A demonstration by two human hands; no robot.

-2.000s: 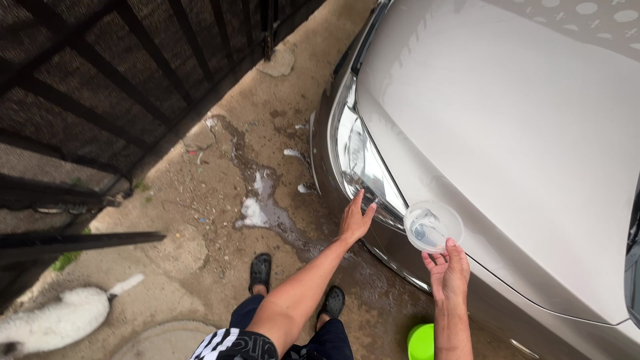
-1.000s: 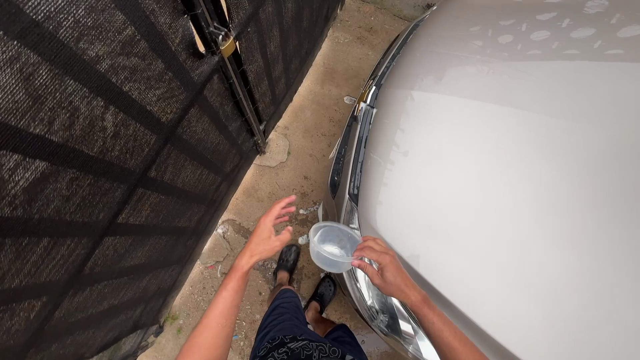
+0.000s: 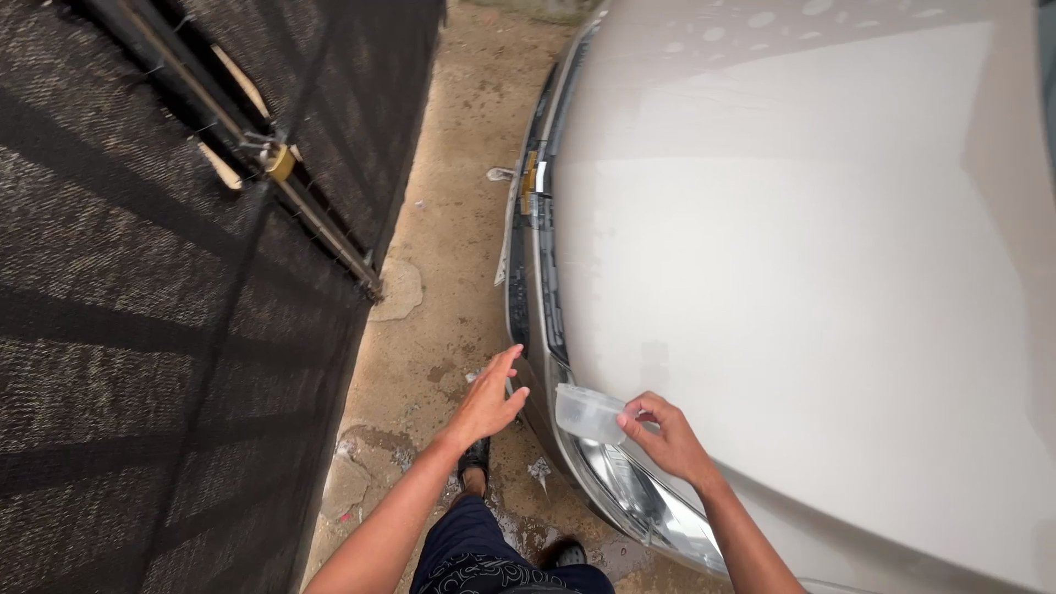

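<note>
My right hand grips the rim of a small translucent plastic bowl, which is tilted on its side over the front edge of the car hood, above the headlight. Whether the bowl touches the car I cannot tell. To its left, my left hand is empty with its fingers apart, beside the front bumper just below the grille. Both hands are near the car's front corner.
A gate covered in dark mesh with a brass padlock runs along the left. Between gate and car lies a strip of concrete ground, wet near my feet. My dark clogs stand close to the bumper.
The view has shifted toward the grille, away from the green object and white animal seen earlier. The bowl, in my right hand throughout, has tipped onto its side.
</note>
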